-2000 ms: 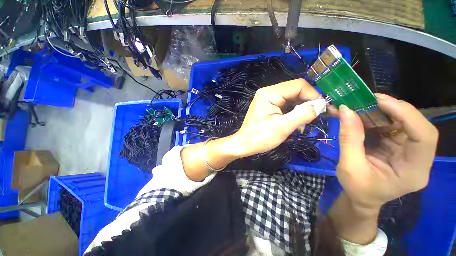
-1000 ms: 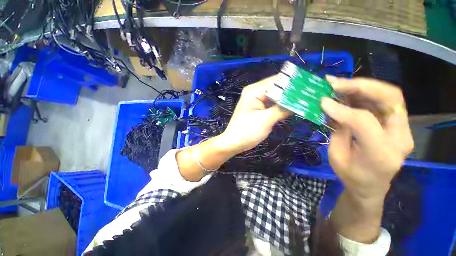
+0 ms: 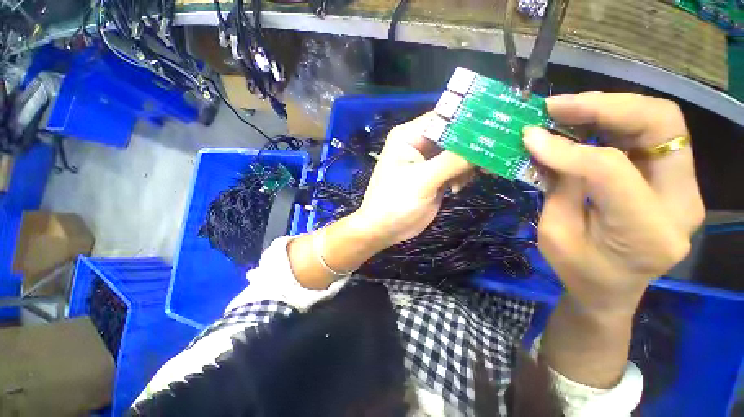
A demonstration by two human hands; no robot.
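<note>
A green circuit board panel (image 3: 493, 126) with white print is held in the air below the bench edge, its silvery connectors (image 3: 451, 106) in a row along its left edge. My right hand (image 3: 608, 175) pinches the panel's right end between thumb and fingers. My left hand (image 3: 408, 183) is at the panel's lower left corner, its thumb and fingers partly behind the board; whether it also pinches a wire is hidden. The dark soldering iron (image 3: 538, 57) points down from the bench, its tip just above the panel's upper right corner. Black cables (image 3: 465, 236) lie in the bin below.
The wooden-topped bench (image 3: 628, 37) crosses the top. Cables (image 3: 253, 49) hang over its edge at left. A blue bin (image 3: 183, 281) at left holds cables and green boards. Another blue bin (image 3: 701, 350) is at right. A clear bag (image 3: 326, 69) and cardboard boxes (image 3: 57, 366) are at left.
The panel has turned so its connectors face left, and it has moved left from its place two seconds ago. My right hand now grips its opposite end. The camera view has shifted slightly.
</note>
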